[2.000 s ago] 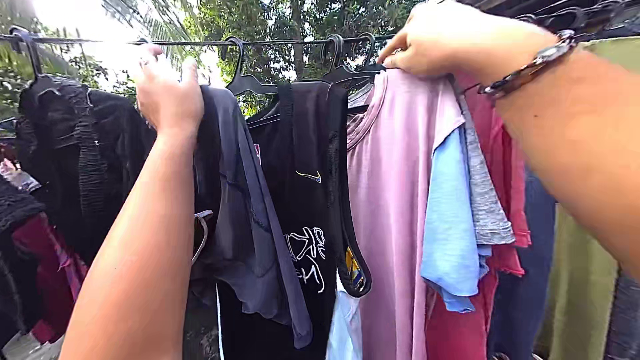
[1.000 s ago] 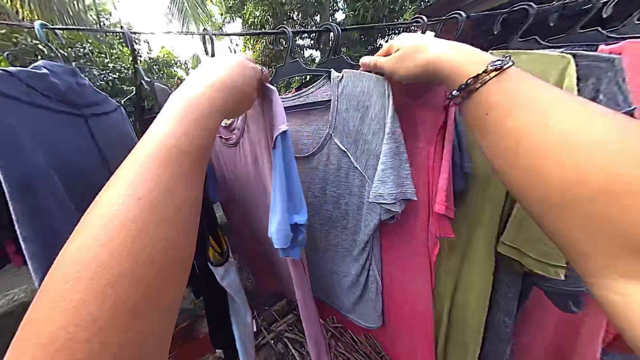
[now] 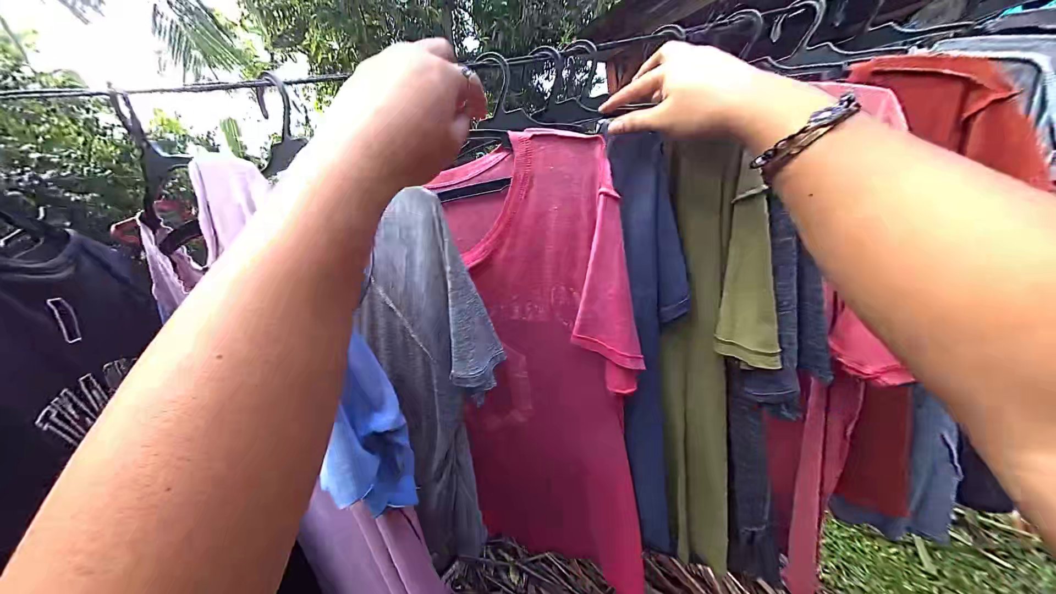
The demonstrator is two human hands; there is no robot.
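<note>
My left hand [image 3: 404,111] is raised at the line, just above the grey T-shirt [image 3: 412,297]; its fingers are blurred and partly hidden, so its grip cannot be told. Right of it a pink-red T-shirt [image 3: 544,346] hangs inside out on a black plastic hanger [image 3: 474,191]. My right hand [image 3: 676,95], with a bracelet at the wrist, is at the shoulder end of that hanger, thumb and fingers slightly apart. Beside it hang a navy shirt [image 3: 648,247] and an olive green shirt [image 3: 701,330]. A lilac garment with light blue sleeve [image 3: 371,437] hangs behind my left forearm.
The clothesline [image 3: 190,87] runs across the top. A black printed shirt [image 3: 74,313] hangs at the left; an orange-red garment [image 3: 949,124] and other clothes crowd the right. Dry sticks [image 3: 528,569] and grass [image 3: 949,553] lie below, with trees [image 3: 396,33] behind.
The view has shifted right along the line. A second ago my hands were at the lilac and grey shirts; now they are on either side of the pink-red shirt's top.
</note>
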